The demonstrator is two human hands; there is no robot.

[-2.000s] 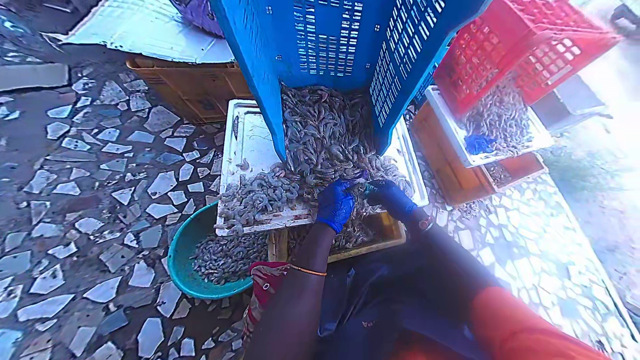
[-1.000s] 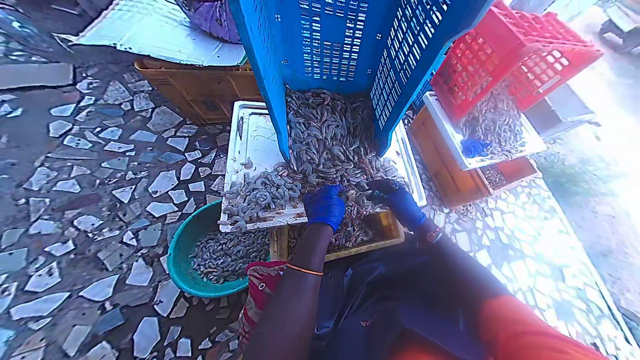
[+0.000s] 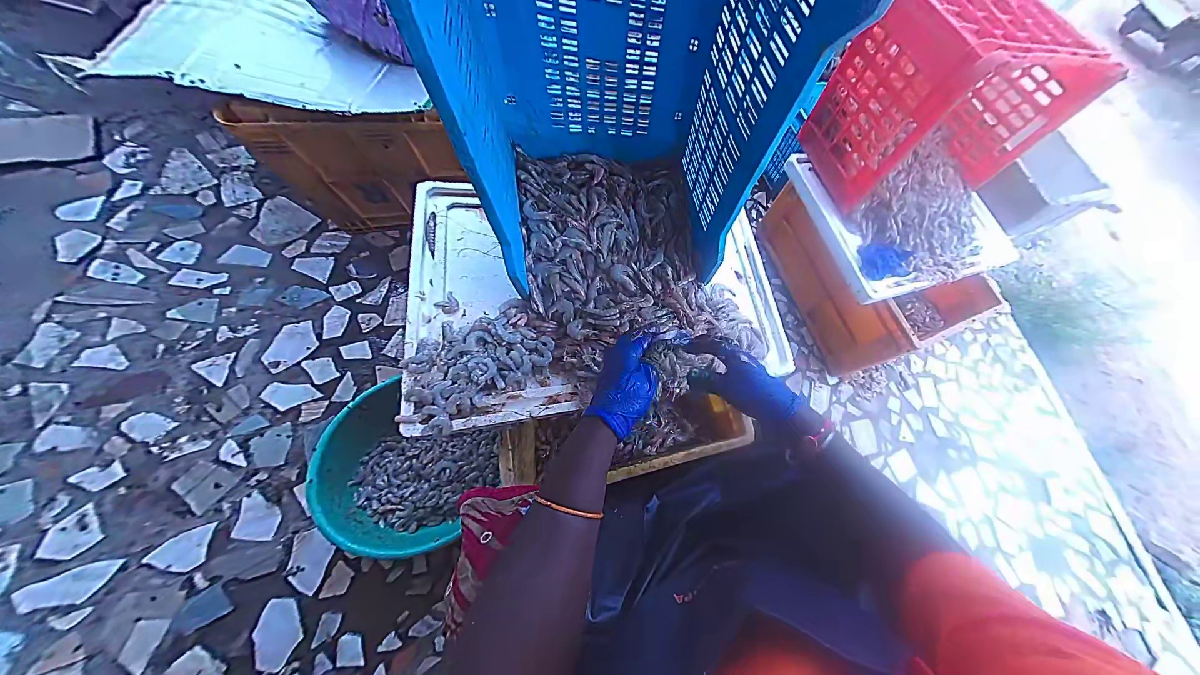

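Note:
A blue plastic crate (image 3: 600, 84) stands tipped on a white tray (image 3: 459, 244), and a heap of shrimp (image 3: 609, 244) spills from its open side. My left hand (image 3: 624, 384), in a blue glove, is at the front edge of the heap with its fingers among shrimp. Close to its right, my right hand (image 3: 745, 380), also gloved in blue, has its fingertips at the same shrimp. Whether either hand grips one is too small to tell. A smaller pile of shrimp (image 3: 487, 361) lies on the tray's left part. Below my hands, a yellowish crate (image 3: 731, 431) holds more shrimp pieces.
A green basin (image 3: 328, 487) with shrimp stands on the stone-mosaic floor at lower left. An orange-brown crate (image 3: 347, 164) is behind it. At right, a red crate (image 3: 872, 103) leans over a second white tray (image 3: 994, 248) with shrimp and a blue glove (image 3: 883, 262), above an orange crate (image 3: 825, 300).
My hands have shifted slightly and stay close together at the heap's front edge. The crates and trays appear unmoved.

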